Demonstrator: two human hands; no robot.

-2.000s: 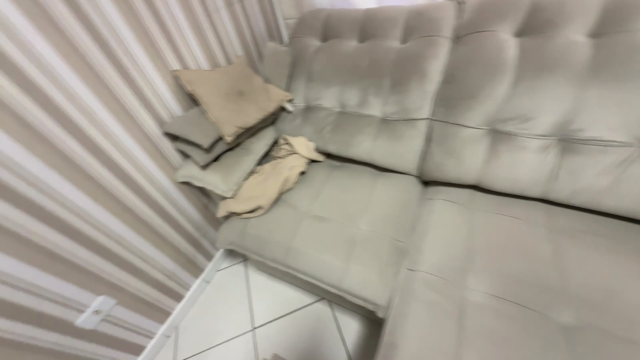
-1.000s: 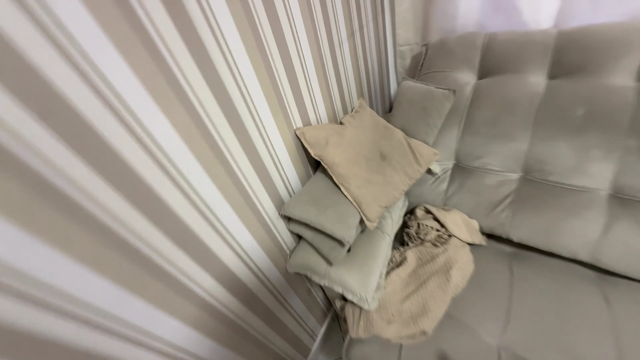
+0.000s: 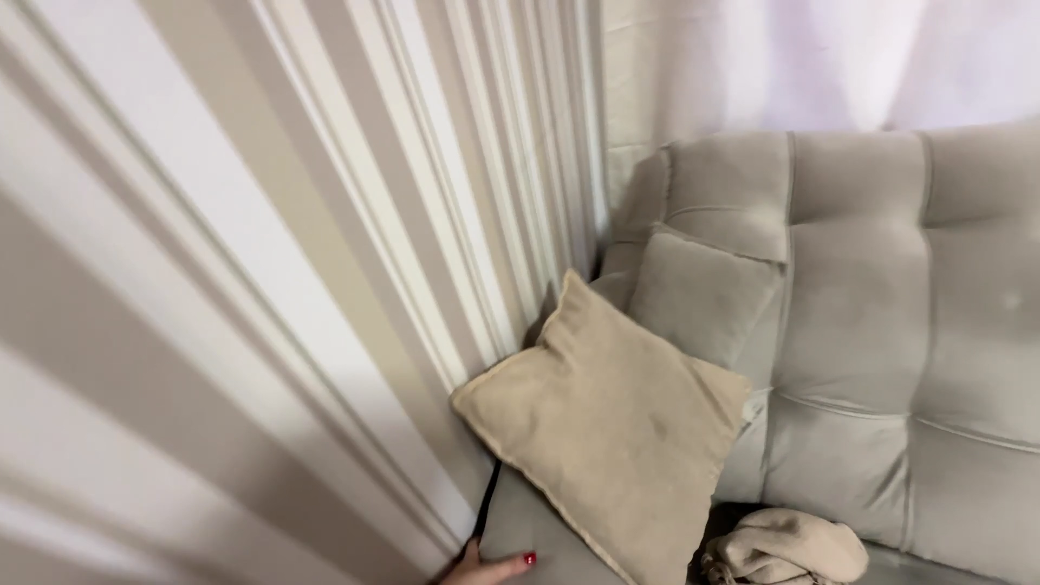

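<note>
My left hand (image 3: 486, 569) shows only in part at the bottom edge, its thumb with a red nail lying on a grey surface, a cushion or the sofa arm, close by the striped wall. Its other fingers are hidden. Above and to the right of it leans a beige cushion (image 3: 621, 422), untouched by the visible thumb. Behind that stands a grey cushion (image 3: 703, 292) against the sofa back. A crumpled beige cloth (image 3: 792, 544) lies on the sofa seat, right of the beige cushion. My right hand is out of view.
The striped wall (image 3: 341, 268) runs along the left side, right beside the cushions. A tufted grey sofa back (image 3: 853, 325) spans the right. Behind it hangs a pale curtain (image 3: 796, 65).
The view has moved much closer to the sofa corner. My left hand has come into view at the bottom, where no hand showed before.
</note>
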